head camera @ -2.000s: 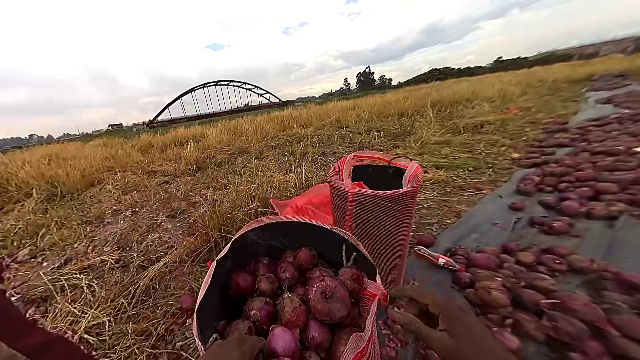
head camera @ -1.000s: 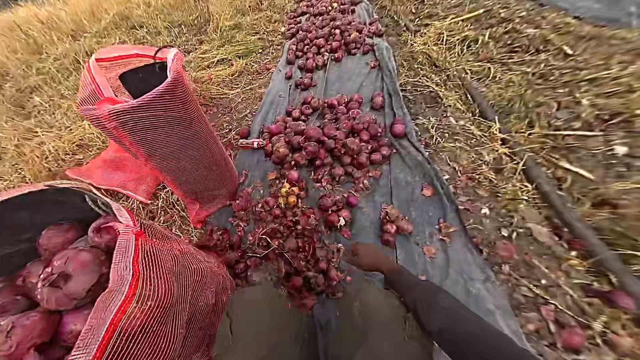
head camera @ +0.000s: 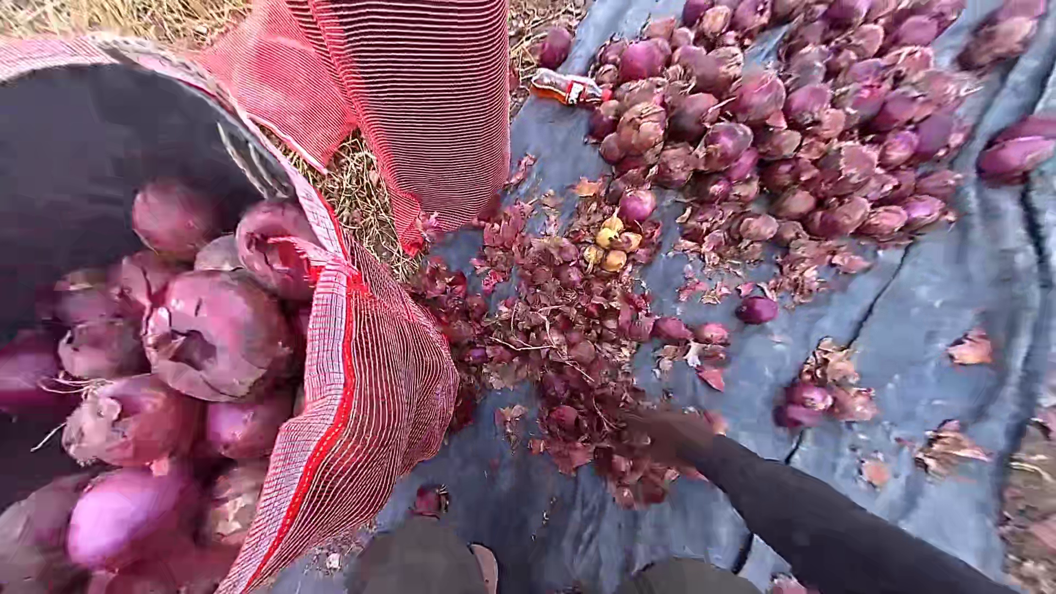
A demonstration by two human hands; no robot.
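Observation:
My right hand (head camera: 664,433) reaches down to a pile of dry onion skins and small red onions (head camera: 569,355) on a dark plastic sheet (head camera: 511,487); it is blurred, and its fingers are not clear. At the left stands a red mesh sack (head camera: 371,396), its dark-lined mouth wide and many red onions (head camera: 214,334) inside. Several small yellow onions (head camera: 610,239) lie on the skins. My left hand is out of view.
A second red mesh sack (head camera: 445,107) stands behind the first. A larger heap of red onions (head camera: 742,107) covers the sheet beyond, with a plastic drink bottle (head camera: 569,87) at its left edge. My knees show at the bottom.
The view has swung down and right from the field. Both hands were by the onion sack at first; my right hand has moved to the skins on the sheet, and my left has left the view.

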